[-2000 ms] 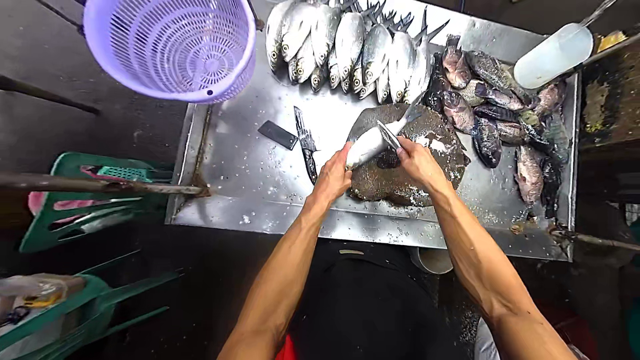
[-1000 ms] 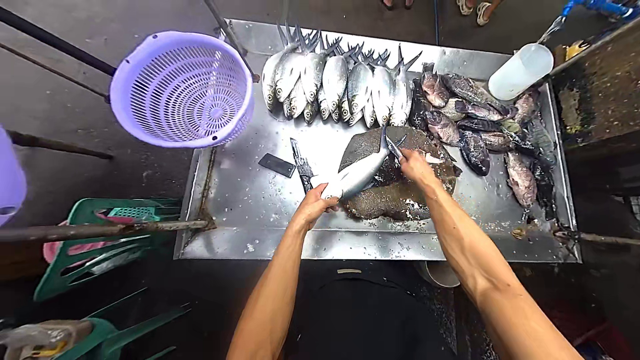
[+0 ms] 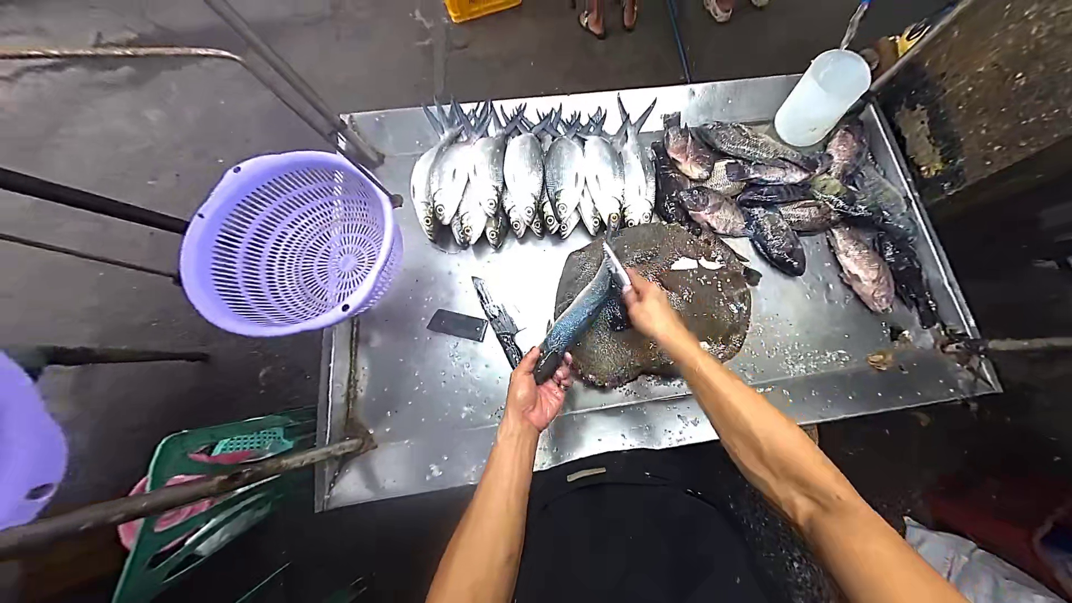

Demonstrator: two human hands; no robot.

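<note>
My left hand [image 3: 538,392] holds a fish [image 3: 576,320] by its head end, its dark bluish back turned up and its tail pointing away from me. Its body lies over the left part of a round, dark chopping block [image 3: 699,310]. My right hand [image 3: 649,308] grips a tool with a narrow metal blade [image 3: 615,265] against the fish near the tail; its handle is hidden in the fingers. Left of the block, a knife [image 3: 497,316] with a dark handle lies on the metal tray, beside a flat dark rectangular piece [image 3: 457,325].
Silvery fish [image 3: 523,172] line the far side of the metal tray [image 3: 402,419]. Darker fish [image 3: 775,234] are heaped at right, near a white plastic container [image 3: 822,97]. A purple plastic basket [image 3: 289,243] hangs at left, above a green crate [image 3: 159,494]. Bystanders' feet [image 3: 593,23] show beyond.
The fish in my left hand has turned from its silvery side to its dark back. My left hand now supports the head end with the palm turned up. The view has shifted.
</note>
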